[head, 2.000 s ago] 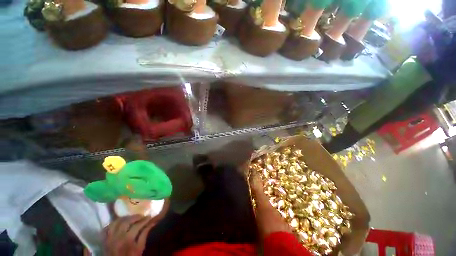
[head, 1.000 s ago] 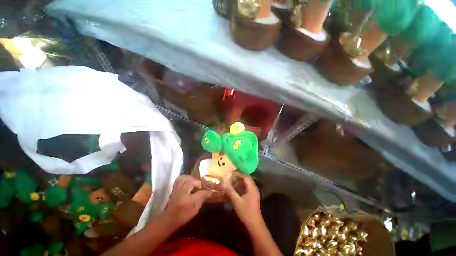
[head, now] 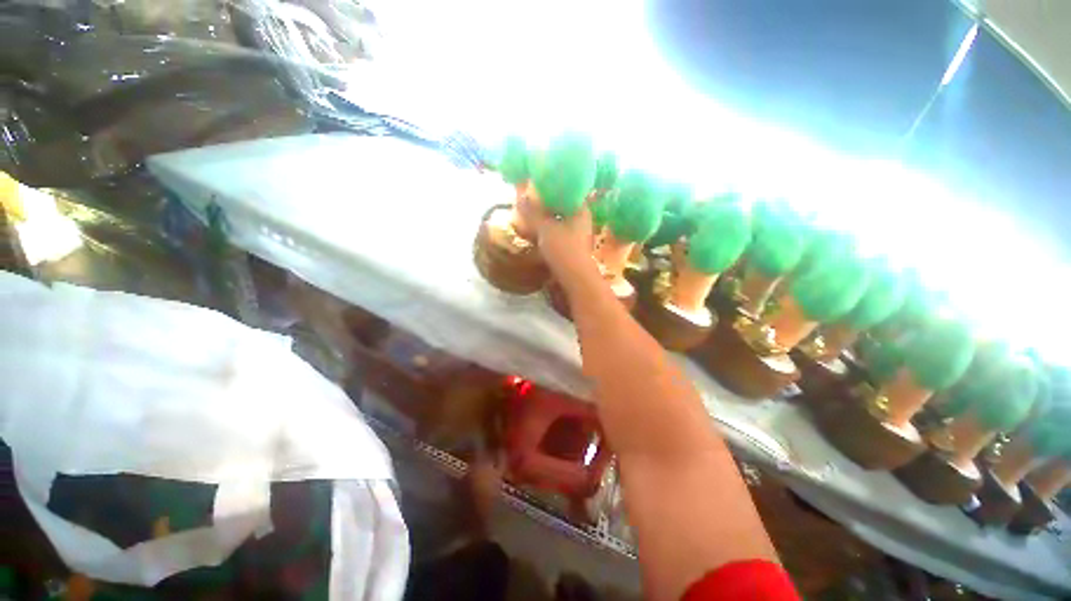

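Note:
My right hand point(head: 561, 235) reaches up over the table and is closed around the trunk of a plush potted tree toy point(head: 512, 256). The toy is upright at the near left end of the toy row, its brown pot at the table surface. A gold ornament shows on its pot rim; my fingers and blur hide part of the trunk. My left hand is out of the picture.
More potted toys with gold ornaments point(head: 769, 340) stand in rows to the right on the sheeted table point(head: 317, 223). A white woven sack point(head: 176, 387) is at the lower left. A red stool point(head: 552, 440) is under the table.
The toy has moved from lap level up to the table in my right hand. My left hand has left the picture. The view has shifted, and the gold ornament carton is out of view.

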